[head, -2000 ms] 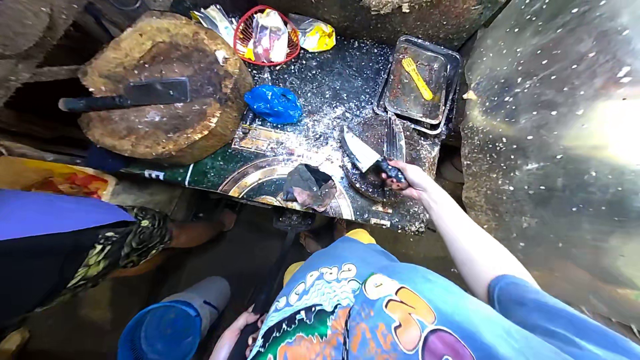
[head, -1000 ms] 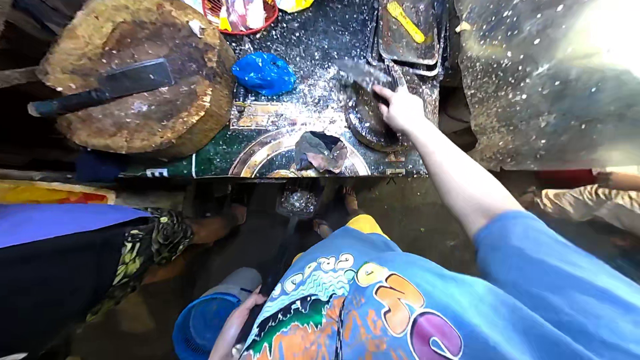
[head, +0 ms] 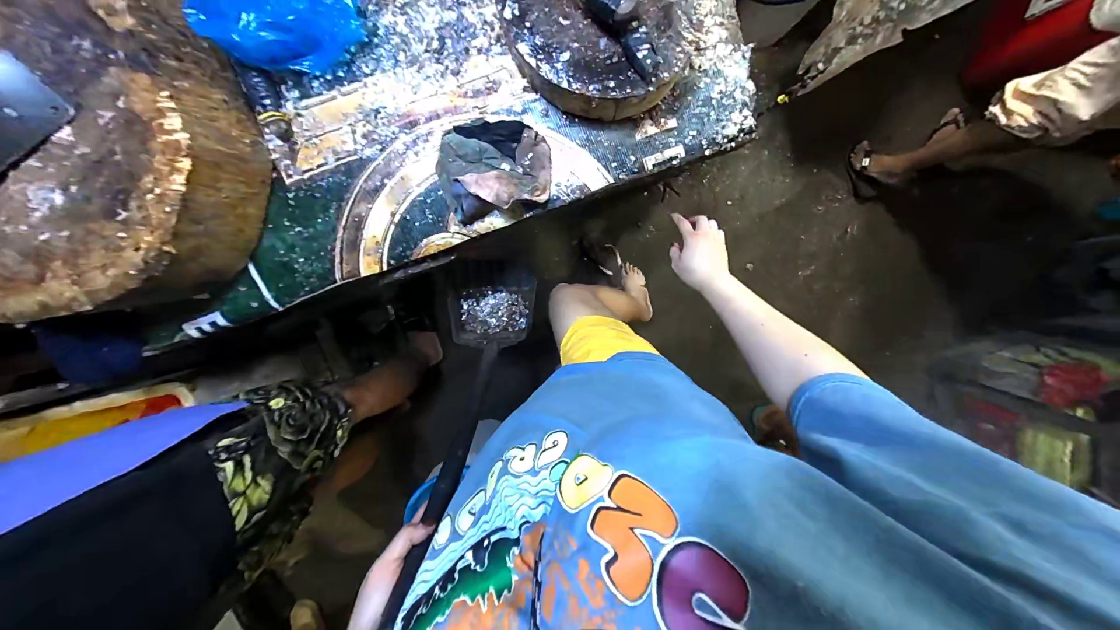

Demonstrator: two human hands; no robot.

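Note:
My left hand (head: pixel 395 560), at the bottom left of my shirt, is closed around the dark handle of a dustpan. The dustpan (head: pixel 493 311) hangs low below the table edge, with shiny fish scales in it. My right hand (head: pixel 702 252) is empty above the floor, right of the table edge, its fingers partly curled and one extended. A dark-handled knife (head: pixel 626 39) lies on the round wooden board (head: pixel 604 105) at the table's top. Left of the board, a crumpled dark cloth (head: pixel 499 171) sits on the scale-strewn table cover (head: pixel 306 219).
A thick wooden chopping block (head: pixel 223 184) with a cleaver blade (head: pixel 26 105) and a blue plastic bag (head: pixel 280 31) stand at the upper left. A person in patterned shorts (head: pixel 262 464) is close on my left. Another person's sandalled foot (head: pixel 875 166) is at the right.
My right hand has let go of the knife, which now lies on the round board, and has moved off the table over the floor. The view has swung right and down.

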